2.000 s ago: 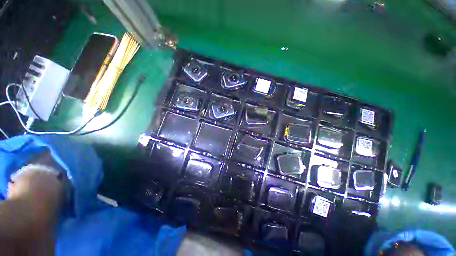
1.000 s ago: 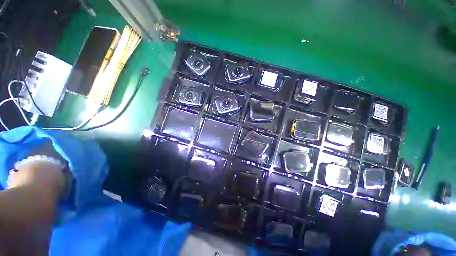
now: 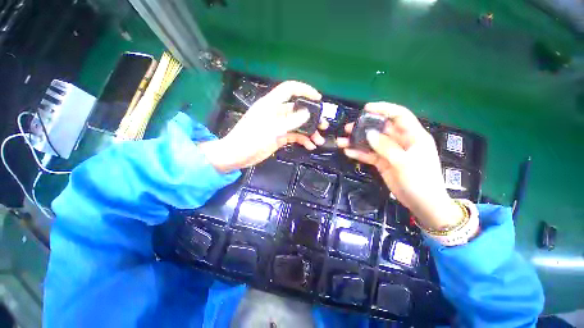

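My left hand holds a dark rounded-square unit above the upper part of the tray. My right hand holds a second dark rounded-square unit just to the right of it, with a small gap between the two hands. The glossy black compartment tray lies below both hands. Dark units sit in several pockets, and a few pockets show white QR labels. The hands and forearms hide parts of the upper and right pockets.
At left lie a white power strip with cables, a dark smartphone and a bundle of pale sticks. A metal upright stands behind the tray. A dark pen-like stick and a small black part lie at right.
Both hands have come in over the tray from the lower left and lower right edges. Each now holds a dark unit.
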